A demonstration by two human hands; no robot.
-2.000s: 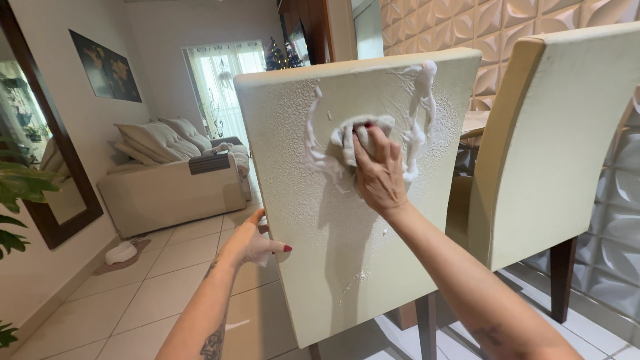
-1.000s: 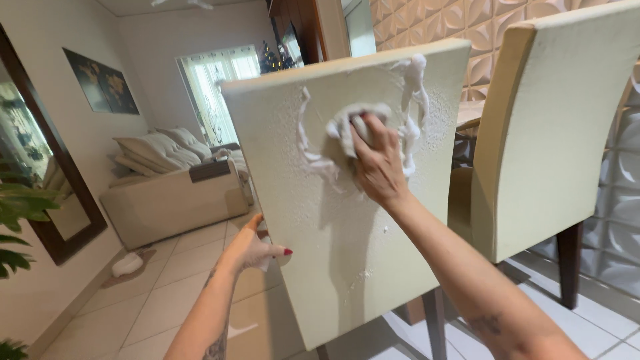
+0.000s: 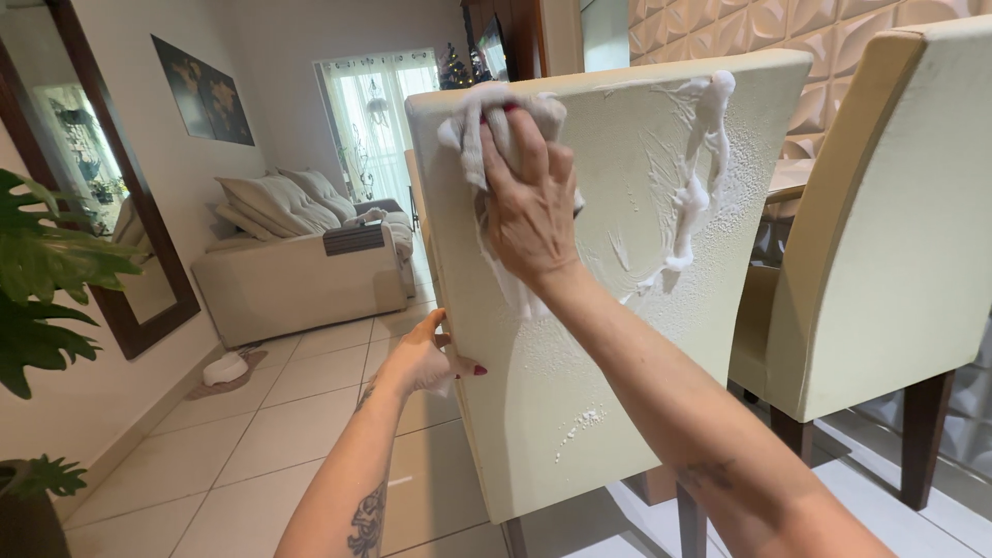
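My right hand [image 3: 535, 198] presses a light grey cloth [image 3: 496, 128] against the upper left of a cream upholstered chair back [image 3: 604, 341]. White foam [image 3: 697, 186] runs in a thick streak down the upper right of the back, curving inward lower down. Smeared foam lies under and beside the cloth, and small flecks dot the lower part. My left hand [image 3: 434, 360] grips the chair back's left edge, its thumb on the near face and its other fingers partly hidden behind the edge.
A second cream chair [image 3: 891, 232] stands close on the right, with part of a table [image 3: 790, 177] behind. Further left are a beige sofa [image 3: 302, 287], a white bowl [image 3: 225, 369] on the tiled floor, a framed mirror [image 3: 186, 298] and a leafy plant [image 3: 46, 248].
My right hand has moved with the cloth from the middle of the foam to the chair back's upper left. The left foam streak is now smeared. My left hand stays at the edge.
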